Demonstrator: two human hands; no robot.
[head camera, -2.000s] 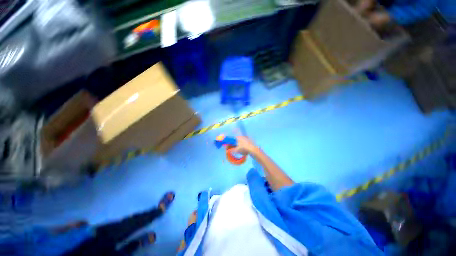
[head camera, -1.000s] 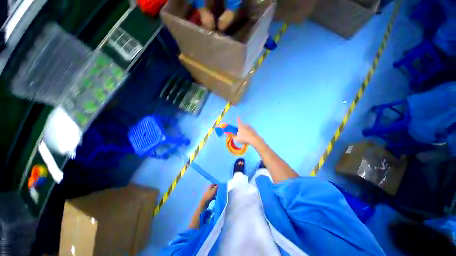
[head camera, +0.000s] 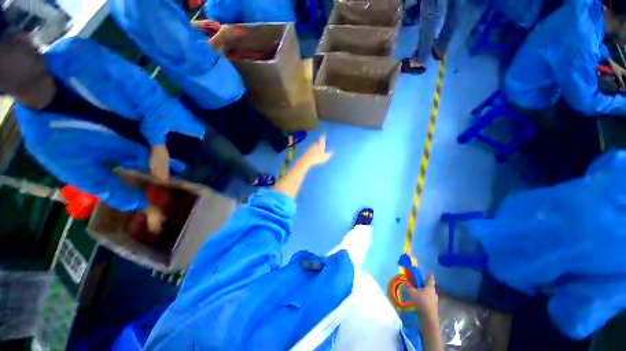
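Observation:
My right hand (head camera: 423, 296) is low, right of my white trousers, and grips a tape gun (head camera: 412, 271). The tape gun has a blue body and an orange and yellow roll ring, and hangs over the floor by the striped line. My left hand (head camera: 316, 155) is stretched forward over the blue floor. It holds nothing visible and its fingers are partly spread, slightly blurred.
Open cartons (head camera: 355, 89) stand in a row ahead. On the left, workers in blue reach into a carton holding red items (head camera: 216, 212) and another (head camera: 292, 63). Seated workers and blue stools (head camera: 495, 127) line the right. A clear-wrapped carton (head camera: 491, 330) lies beside my right hand.
The view has turned and moved along the aisle. My left hand has swung from low at my side to far forward. My right hand, still holding the tape gun, has dropped to my right side.

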